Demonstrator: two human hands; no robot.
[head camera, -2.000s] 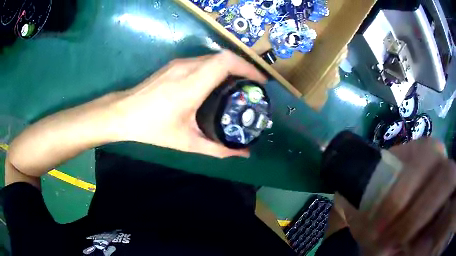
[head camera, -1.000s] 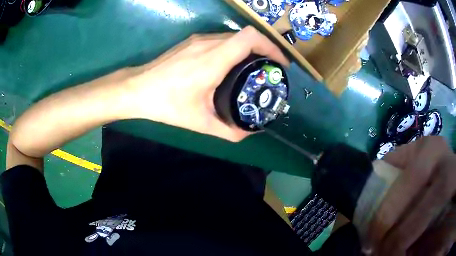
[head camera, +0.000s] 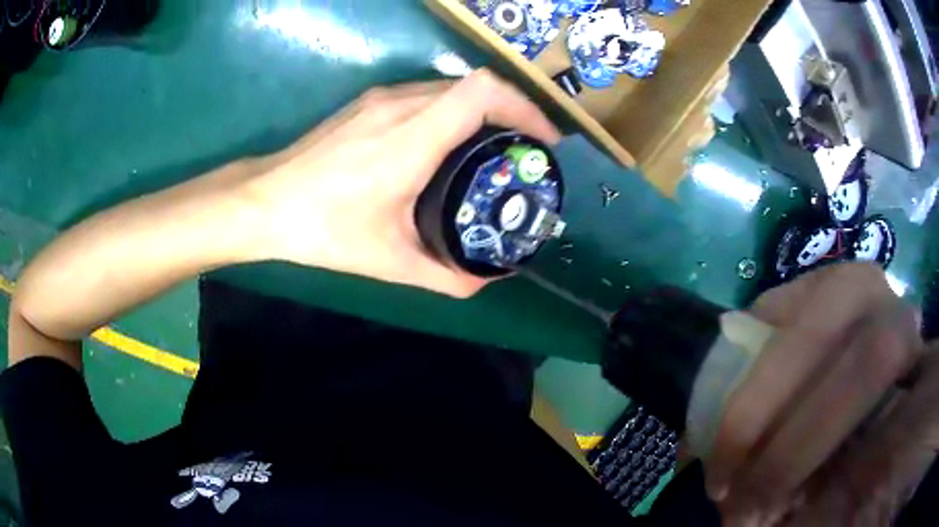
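Note:
My left hand grips a black cylindrical housing, its open end facing up and right. A blue round circuit board sits inside it, with a green battery cell's round end at its upper edge. My right hand, partly blurred and cut off by the lower right edge, holds the electric screwdriver by its pale wrapped grip. The thin bit points left, its tip at the lower rim of the housing's open end. Whether it touches a screw I cannot tell.
An open cardboard box holds blue circuit boards at the top. A screw feeder stands at upper right, with several black-rimmed discs below it. Small screws lie on the green bench. A black gridded tray is on the floor.
The screwdriver has come left from two seconds ago, its bit now at the housing rim. Since one second ago, both hands, the housing and the surroundings have shifted slightly left in view.

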